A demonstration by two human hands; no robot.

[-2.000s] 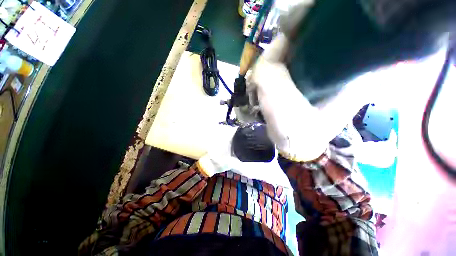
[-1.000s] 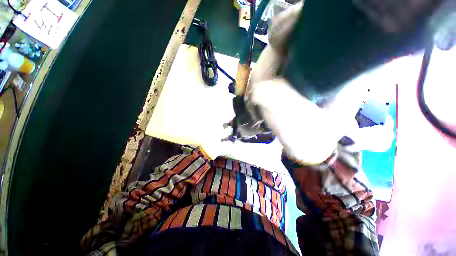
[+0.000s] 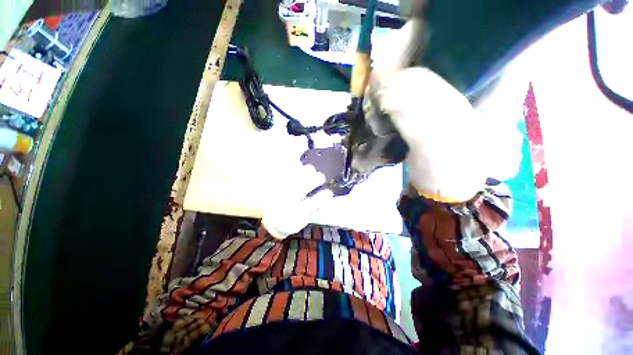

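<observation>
My left hand (image 3: 295, 211), in a white glove and washed out by glare, rests low on the cream board (image 3: 232, 163), its fingertips at the metal cluster (image 3: 343, 184). My right hand (image 3: 434, 132), in a white glove with a yellow cuff edge, is bent beside the tool shaft (image 3: 359, 76); its fingertips are hidden among dark parts. A flat grey-black piece (image 3: 326, 161) shows left of the shaft's lower end. A folded black cord (image 3: 257, 104) lies at the board's upper left, with a small connector (image 3: 297, 127) to its right. Whether either hand grips anything is unclear.
The dark-green belt (image 3: 104, 173) runs along the left, with a chipped pale edging (image 3: 184, 159) beside the board. A white parts tray (image 3: 333, 31) is behind the board. A label card (image 3: 28, 84) is at far left. A dark hose (image 3: 598, 69) curves at upper right.
The view has shifted, showing more of the tray and less of the green head. The rounded black unit between my hands is no longer seen as before; a flat grey-black piece shows left of the shaft.
</observation>
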